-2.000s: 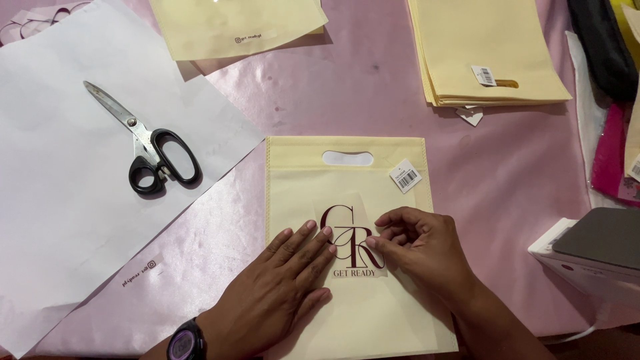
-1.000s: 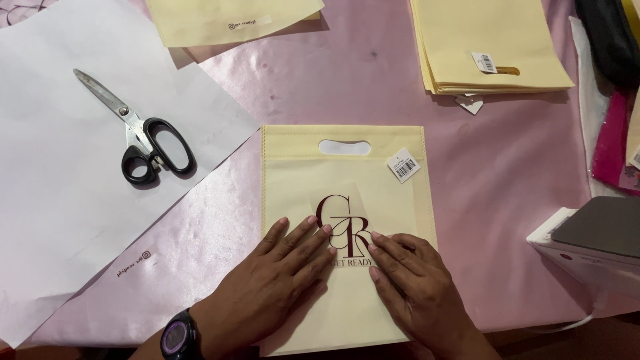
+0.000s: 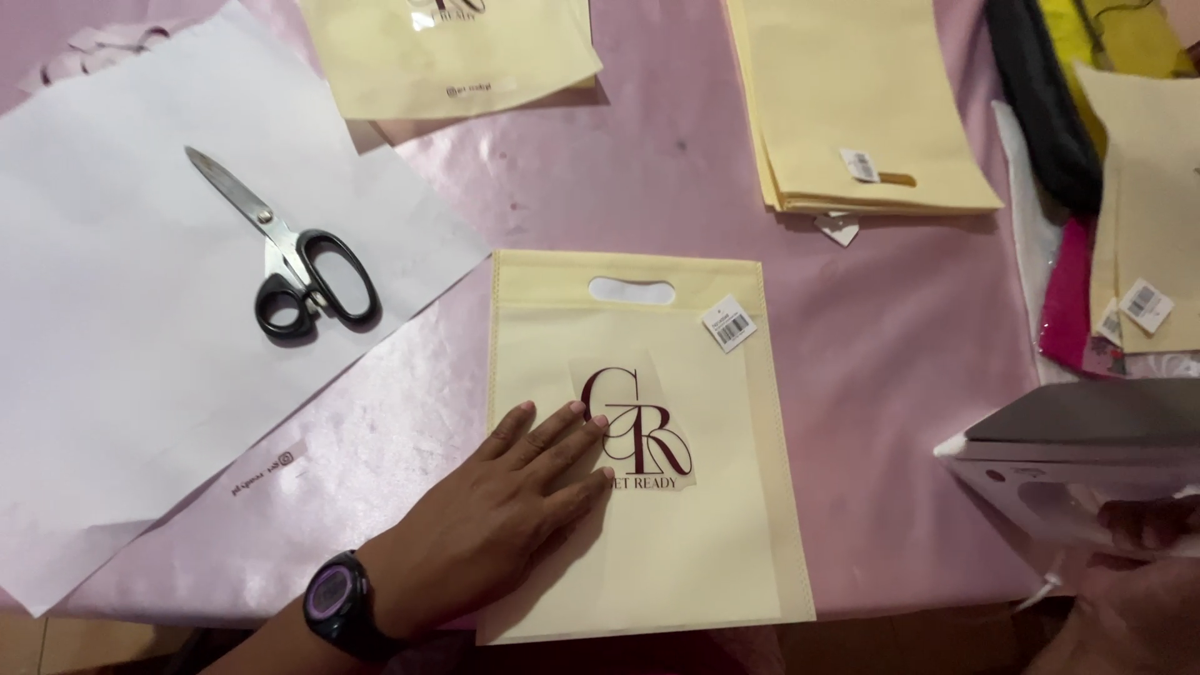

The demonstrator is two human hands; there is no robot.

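Observation:
A cream fabric bag (image 3: 694, 572) with a die-cut handle and a barcode tag (image 3: 729, 323) lies flat on the pink cover. Clear film bearing a dark red monogram (image 3: 647, 436) rests on its front. My left hand (image 3: 506, 506), with a dark watch at the wrist, is spread palm down over the film's left edge and the bag. At the lower right, my right hand (image 3: 1148, 562) has its fingers curled in the handle opening of a white and grey device (image 3: 1078, 459), probably a heat press; the hand is partly cut off by the frame.
Black-handled scissors (image 3: 291, 253) lie on white paper (image 3: 122, 309) at the left. A small printed film strip (image 3: 262, 469) is near the paper's edge. Another printed bag (image 3: 450, 56) and stacked cream bags (image 3: 872, 103) lie at the back. Packets and a black pouch (image 3: 1045, 103) are at right.
My right hand has left the film and moved right to the white and grey device, which it now grips. My left hand stays on the bag and film.

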